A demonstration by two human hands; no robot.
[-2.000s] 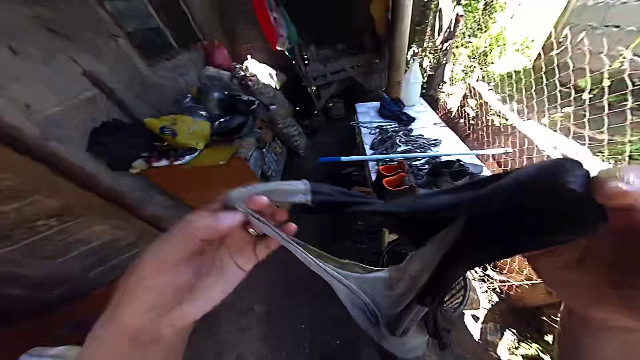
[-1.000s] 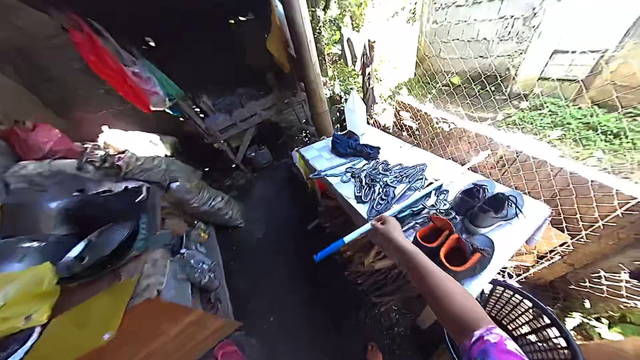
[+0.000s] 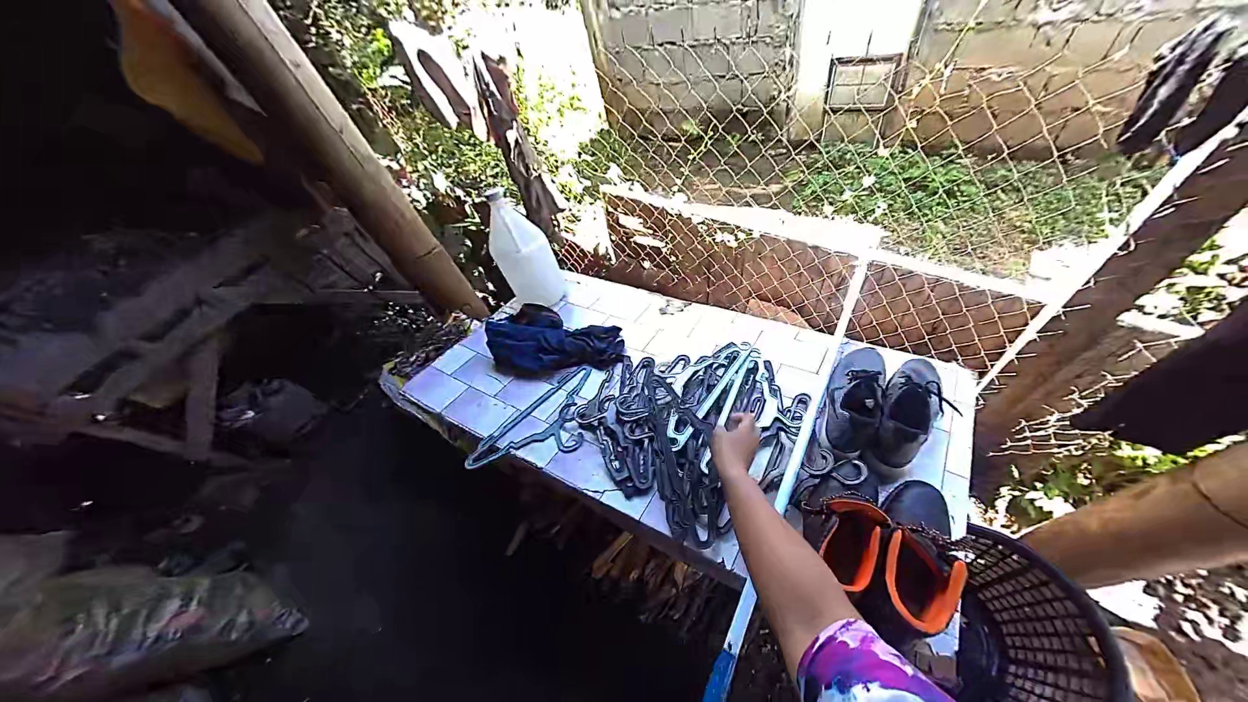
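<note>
My right hand [image 3: 736, 444] reaches in from the lower right over a pile of dark plastic clothes hangers [image 3: 653, 429] on a white-tiled table [image 3: 453, 390]. Its fingers are curled on a pale hanger [image 3: 723, 385] at the right part of the pile. A single grey-blue hanger [image 3: 517, 444] lies left of the pile, near a bundle of dark blue cloth [image 3: 551, 343]. A long pole [image 3: 814, 409] with a blue end slants across the table, just right of my hand. My left hand is out of view.
Grey shoes [image 3: 882, 409] and black boots with orange lining [image 3: 892, 565] stand on the table's right part, beside a dark plastic basket [image 3: 1043, 624]. A white jug [image 3: 525, 253] is at the far corner. Wooden posts [image 3: 361, 185] and a wire mesh fence [image 3: 955, 195] border the table.
Two seconds ago both hands held a grey and black cloth, no longer in my right hand. The view has turned right and closer to the table. My right hand is now at the hanger pile.
</note>
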